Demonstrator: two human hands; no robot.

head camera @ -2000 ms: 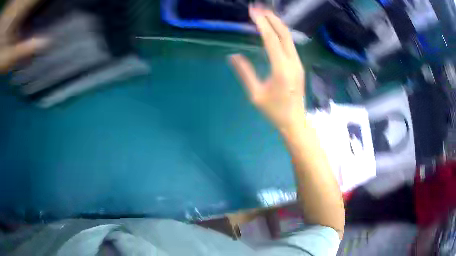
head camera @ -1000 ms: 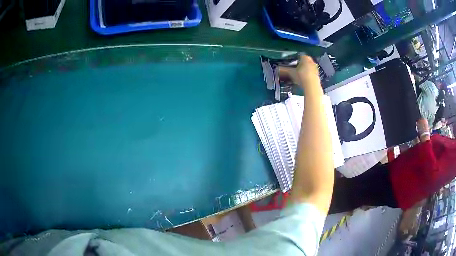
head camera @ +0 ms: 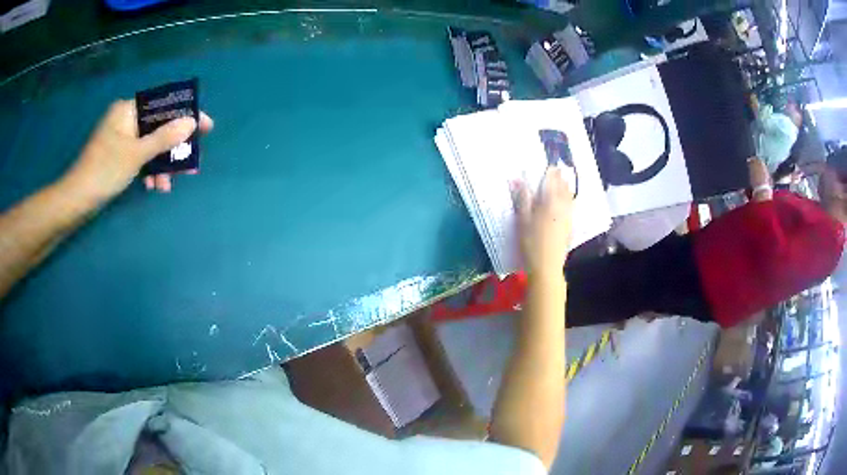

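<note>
My left hand [head camera: 139, 144] is over the left of the green bench and holds a small black card [head camera: 167, 100] with white print, thumb on top. My right hand [head camera: 546, 209] lies on the top sheet of the fanned stack of white booklets [head camera: 501, 148] at the right. Its fingertips touch the small headphone picture. Whether it grips a booklet cannot be told. Two small piles of black cards [head camera: 480, 70] lie beyond the booklets.
A retail box [head camera: 650, 167] with a headphone picture and black flap is right of the booklets. Another person's hand [head camera: 760, 176] and red garment [head camera: 775, 260] are beside it. A blue tray edge [head camera: 135, 4] shows at the top. An open carton [head camera: 358, 380] is below the bench edge.
My left hand has come into view with a black card. My right hand has moved from the card piles back onto the booklets. The view has shifted, so the trays are mostly out of the picture.
</note>
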